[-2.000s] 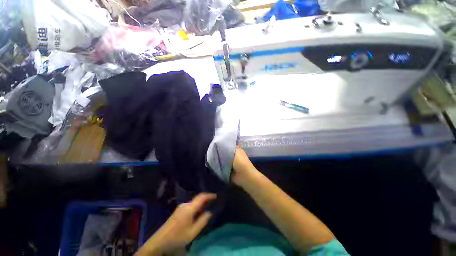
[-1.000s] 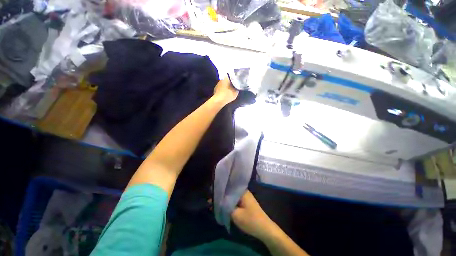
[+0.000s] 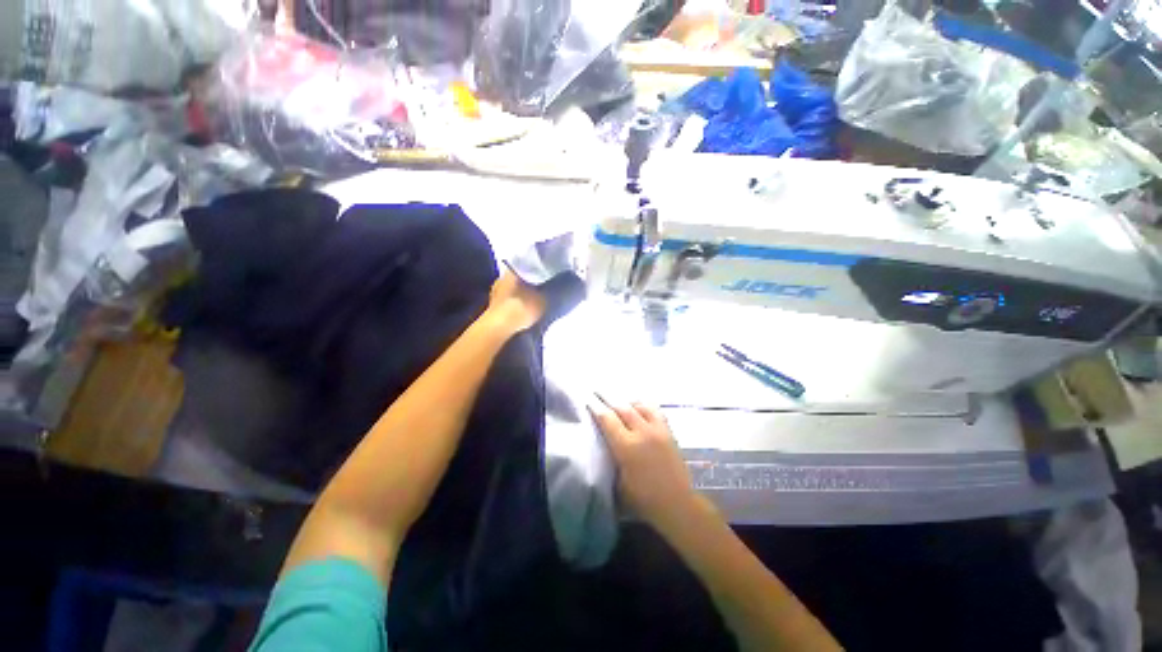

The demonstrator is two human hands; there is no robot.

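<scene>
The dark garment (image 3: 370, 306) lies heaped left of the needle and hangs over the table's front edge. Its pale grey band (image 3: 576, 452) runs down from the needle area towards me. My left hand (image 3: 516, 301) grips the garment beside the band's far end, left of the needle. My right hand (image 3: 637, 452) holds the band's right edge near the table front, fingertips on the cloth. The white lockstitch machine (image 3: 790, 274) stands at the right. Lamp glare hides the presser foot and the exact stitching point.
Teal and dark thread snips (image 3: 761, 371) lie on the machine bed, right of the needle. A ruler strip (image 3: 816, 475) runs along the front edge. Plastic bags (image 3: 306, 102) and blue plastic (image 3: 752, 112) lie behind. A brown packet (image 3: 117, 405) is at left, a blue basket (image 3: 79, 599) below.
Since one second ago, my right hand has moved up the band to the table's front part. Over two seconds, my left hand went from below the table onto the garment near the needle. The view has shifted.
</scene>
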